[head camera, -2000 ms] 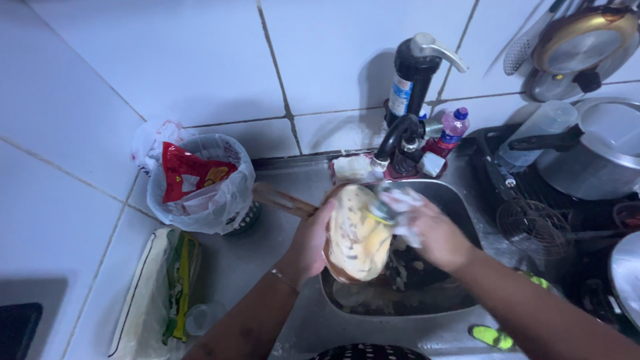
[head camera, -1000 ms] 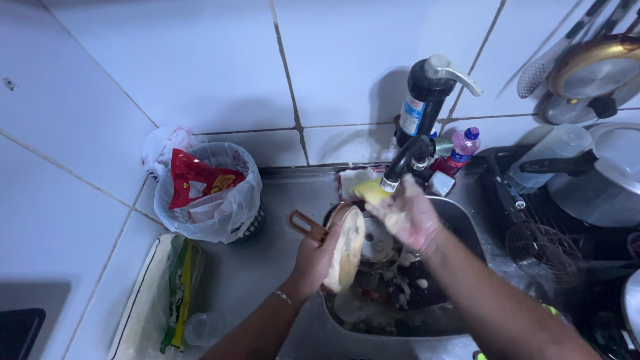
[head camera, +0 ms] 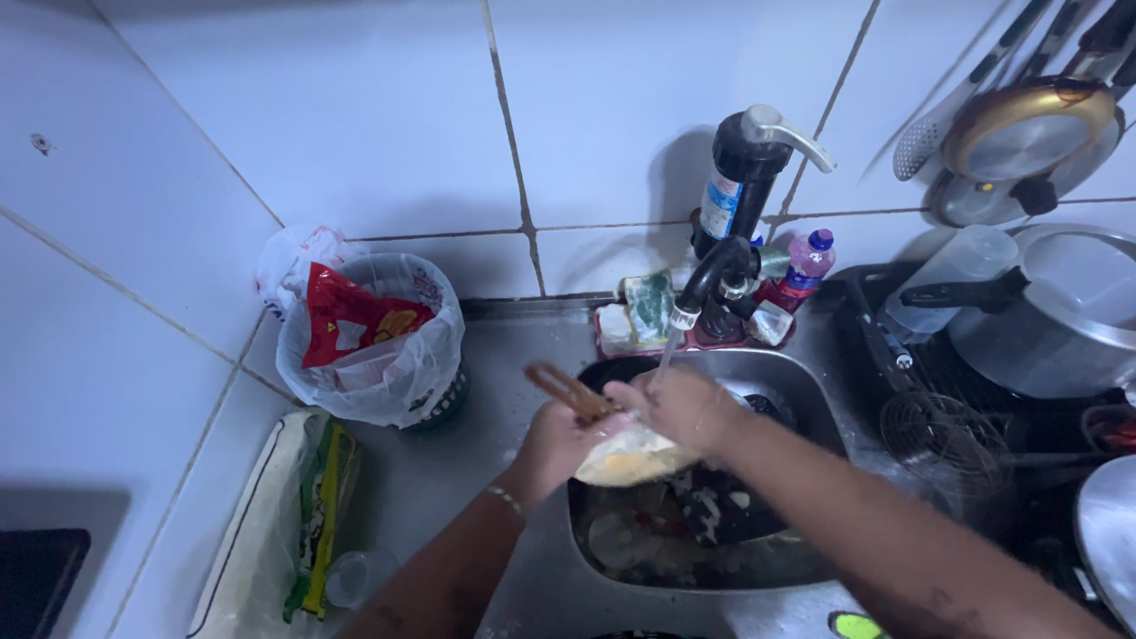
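Observation:
My left hand point(head camera: 564, 444) grips a small pan point(head camera: 630, 461) near its brown handle point(head camera: 568, 390), over the left part of the steel sink point(head camera: 710, 581). The pan is tilted and its pale surface looks soapy. My right hand point(head camera: 683, 408) is against the pan's upper side, beneath the black faucet point(head camera: 723, 266), and water runs down onto it. Whether this hand holds anything is hidden. A green and white sponge point(head camera: 650, 306) stands in a red holder behind the sink. Dark items with pale scraps lie in the basin.
A lined bin point(head camera: 373, 355) holding a red wrapper is at left, with a green and yellow package point(head camera: 324, 524) and a clear cup point(head camera: 355, 577) below. A pressure cooker point(head camera: 1047, 311), plastic container point(head camera: 950, 275) and stovetop are at right. Pans and utensils hang above.
My right hand, earlier rubbing the pan and then lifted with a yellow sponge, is now against the pan under running water. The pan has tilted. The green and white sponge now shows in the holder.

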